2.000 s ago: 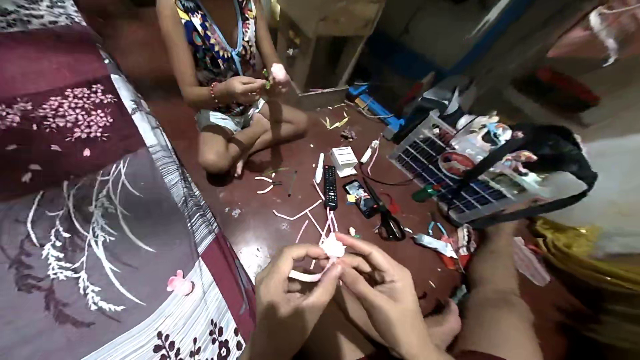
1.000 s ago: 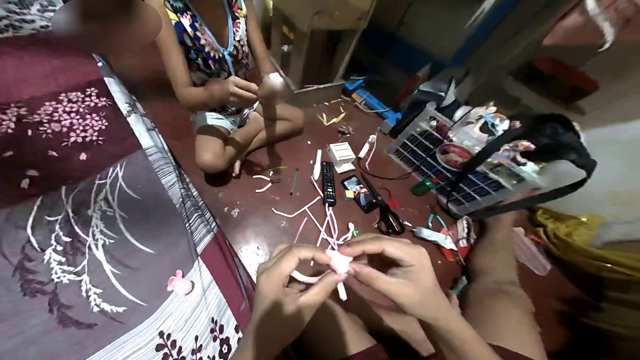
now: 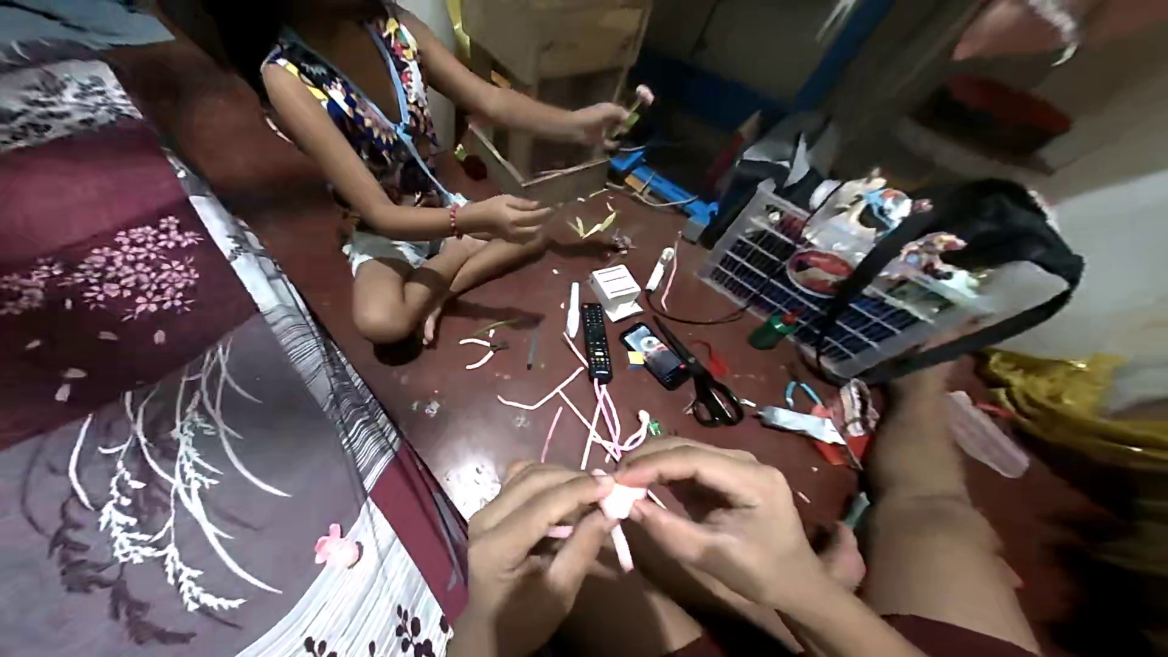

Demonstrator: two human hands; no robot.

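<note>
A small pale pink piece made of pipe cleaner (image 3: 622, 501) is pinched between both hands, a straight end hanging below it. My left hand (image 3: 538, 529) grips it from the left with thumb and index finger. On its right side my right hand (image 3: 721, 511) holds it the same way. Just beyond my fingers, several pink and white pipe cleaners (image 3: 607, 424) lie on the red floor. Their far ends meet a black remote control (image 3: 597, 342). Black-handled scissors (image 3: 716, 401) and a smartphone (image 3: 654, 354) lie to the right of the remote.
Another person (image 3: 392, 137) sits across, holding a pink flower (image 3: 644, 95) on a green stem. Small pliers (image 3: 484, 351) and a white box (image 3: 616, 290) lie on the floor. A plastic basket (image 3: 844, 315) stands right. A pink flower piece (image 3: 338, 547) rests on the patterned bedding (image 3: 274, 411) at left.
The other person's hands have moved apart, and the one with the pink flower is now farther to the right. My hands stay together on the pink piece.
</note>
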